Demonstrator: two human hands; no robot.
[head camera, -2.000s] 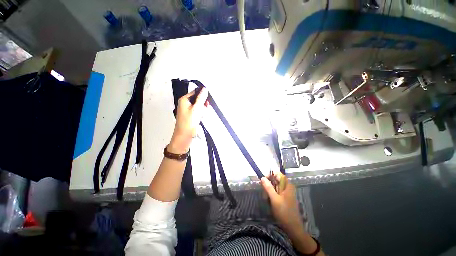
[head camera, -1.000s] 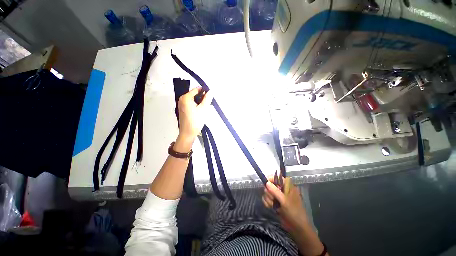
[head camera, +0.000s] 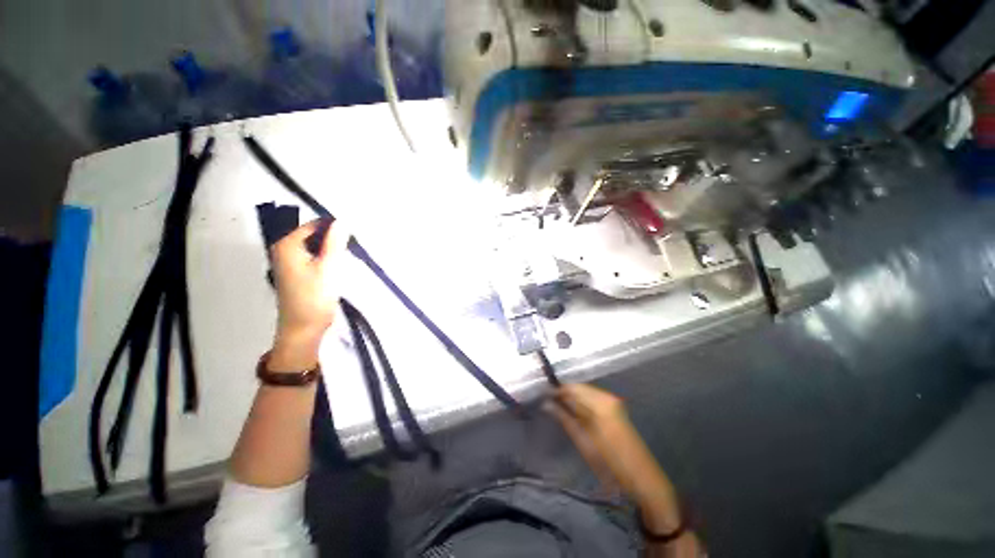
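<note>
My left hand (head camera: 306, 278) is closed on a long narrow black strap (head camera: 409, 300), which slants from the table's back left to its front edge. A wider black band (head camera: 280, 221) lies under this hand, and more straps (head camera: 376, 376) hang down to its right. My right hand (head camera: 595, 423) is blurred at the front edge, beside the long strap's lower end. Another short strap (head camera: 549, 368) runs from the metal guide (head camera: 529, 332) to its fingers. Whether it grips either strap, or holds anything else, is too blurred to tell.
A bundle of black straps (head camera: 169, 267) lies on the left of the white table (head camera: 235, 376). The white and blue sewing machine (head camera: 622, 120) stands at the right, brightly lit at its needle area. Blue-capped bottles (head camera: 207, 87) stand behind the table. Another dark strap (head camera: 760, 273) lies at the machine's right.
The view has turned right, so the table and machine appear further left. The long strap's lower end now shows beside my right hand's fingers. My left hand keeps its place on the strap.
</note>
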